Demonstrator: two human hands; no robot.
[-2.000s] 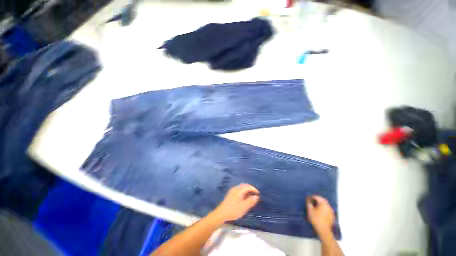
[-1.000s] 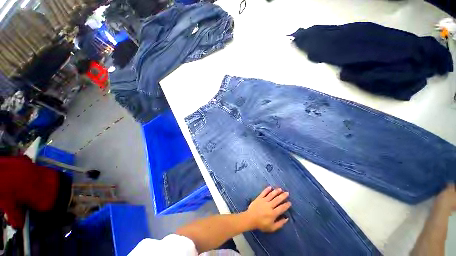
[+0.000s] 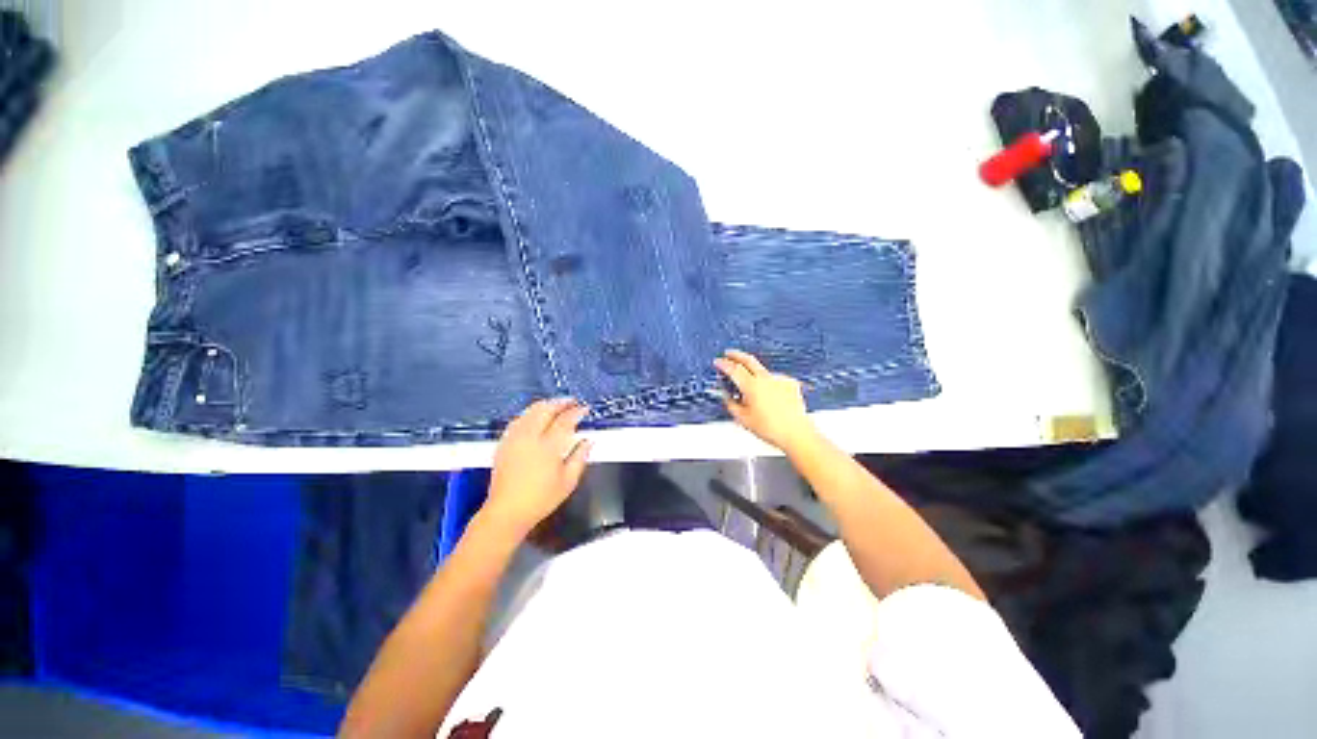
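Observation:
The blue jeans (image 3: 361,289) lie on the white table with the waistband (image 3: 171,267) at the left. One leg is folded across the other, and the lower leg's hem (image 3: 913,318) is at the right. My left hand (image 3: 540,459) has its fingertips on the folded leg's edge near the table's front edge and seems to pinch it. My right hand (image 3: 766,404) is at the same folded edge, farther right. A small dark thing, likely thread snips (image 3: 732,386), shows between its fingers, mostly hidden.
A blue bin (image 3: 130,578) with denim is below the table's front left. At the right are a red cylinder (image 3: 1018,159) on black cloth, a yellow-capped bottle (image 3: 1101,197) and a denim heap (image 3: 1199,303). Dark garments (image 3: 1098,606) are at the lower right.
The jeans' legs were spread apart; now one leg is folded over the other. Both hands have moved to the folded edge. The view has turned back from the left side.

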